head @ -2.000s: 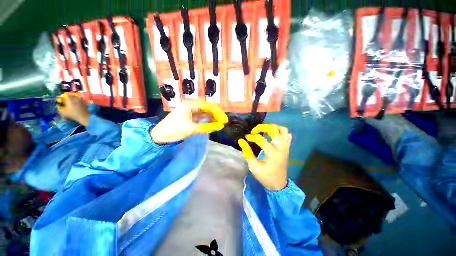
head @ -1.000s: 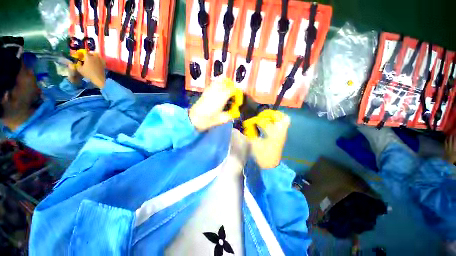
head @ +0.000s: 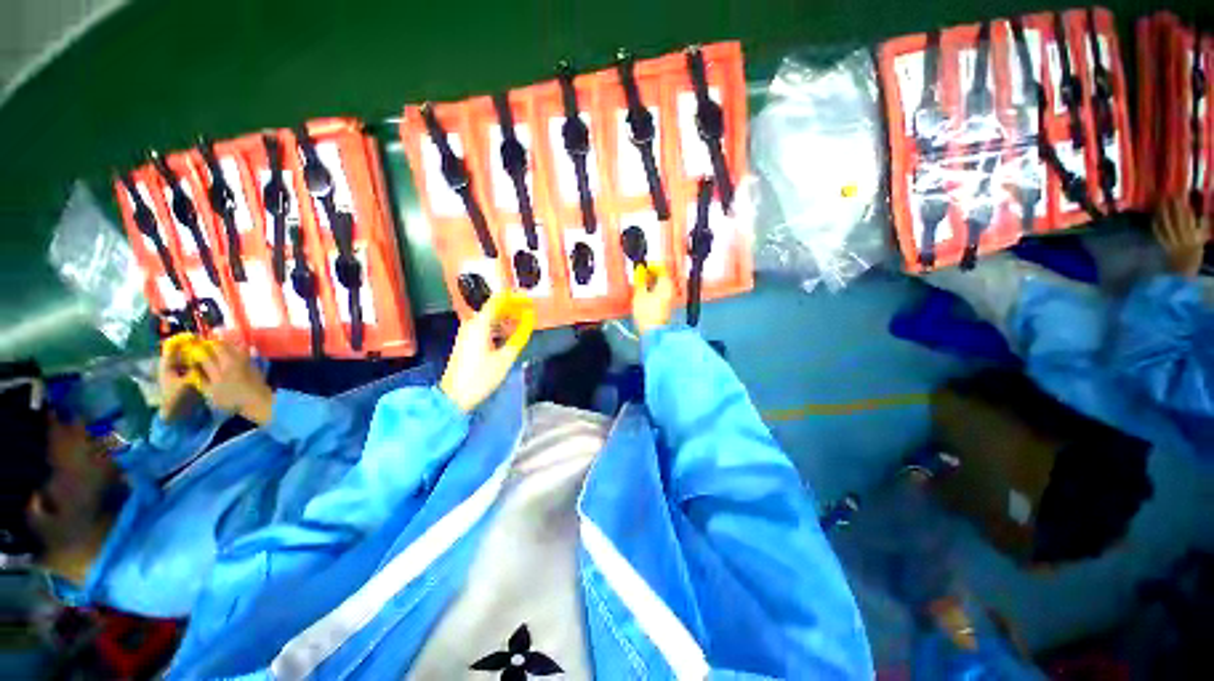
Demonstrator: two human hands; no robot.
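An orange-red tray (head: pixel 606 213) lies on the green bench in front of me. Its upper row holds several black watches with long straps. Its lower row holds several small round dark watches and one strapped watch (head: pixel 700 240) at the right. My right hand (head: pixel 650 295), in yellow finger cots, reaches to the lower row, its fingertips together at the lower edge of a round watch (head: pixel 635 244). My left hand (head: pixel 495 349), also in yellow cots, is curled below the tray near the leftmost round watch (head: pixel 475 290). I cannot tell whether its fingers hold anything.
More watch trays lie at the left (head: pixel 380 253) and right (head: pixel 899 160). A clear plastic bag (head: pixel 815 160) lies between trays. A person in a blue smock (head: pixel 200 492) works at my left. Another person's arm (head: pixel 1132 319) shows at the right. A brown box (head: pixel 992 459) stands on the floor.
My right hand has moved from near my left hand out to the tray. A fourth round watch now shows in the lower row at its fingertips. The view has shifted.
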